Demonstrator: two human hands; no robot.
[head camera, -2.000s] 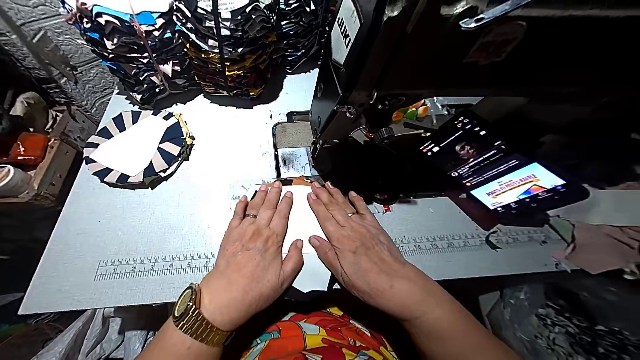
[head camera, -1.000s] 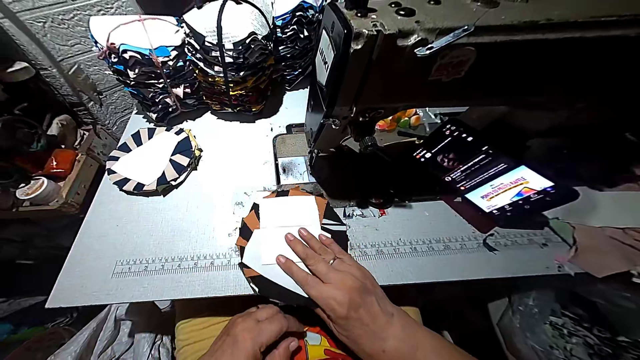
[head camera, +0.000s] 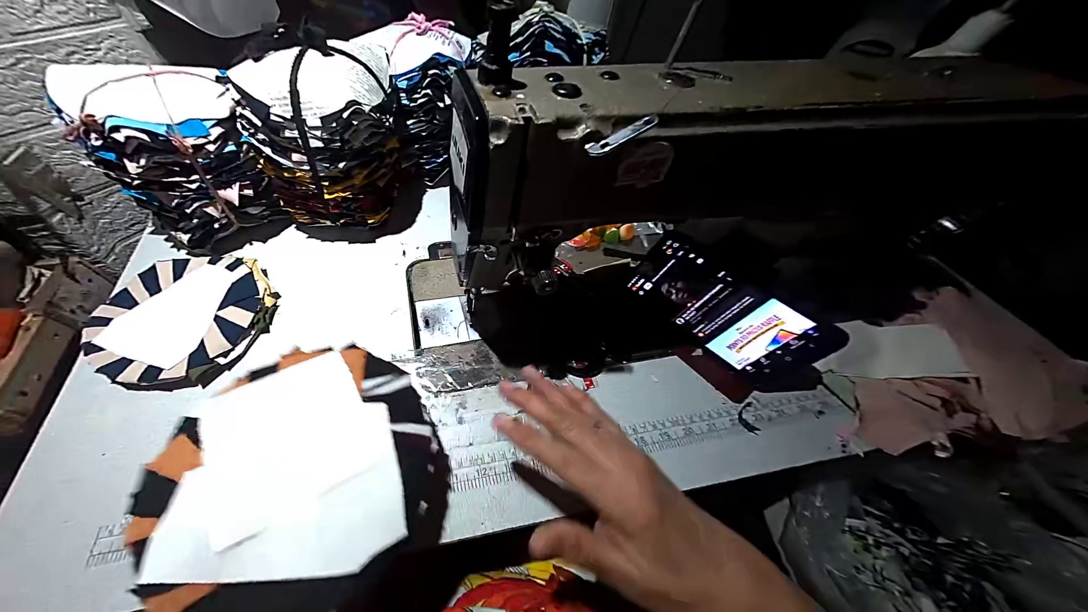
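Note:
A round piece of orange and black fabric patches with white paper on top (head camera: 297, 476) shows large at the lower left, looking raised over the table edge; what holds it is hidden. My left hand is not in view. My right hand (head camera: 595, 476) is spread over the ruler strip (head camera: 680, 432), right of the piece, with nothing in it. Beyond it stands the black sewing machine (head camera: 561, 161), its needle area above the metal plate (head camera: 444, 321). A second round patch piece in navy and cream, with white paper (head camera: 166, 319), lies at the left.
Tied stacks of fabric pieces (head camera: 319, 144) stand at the back left. A lit phone (head camera: 735, 314) leans under the machine arm. Pink fabric scraps (head camera: 909, 412) lie at the right, above a plastic bag (head camera: 901, 544). A wooden box (head camera: 59, 340) is at the far left.
The orange and black piece has moved left from in front of the needle area. My right hand has come off it. My left hand, low in the frame a second ago, is out of sight.

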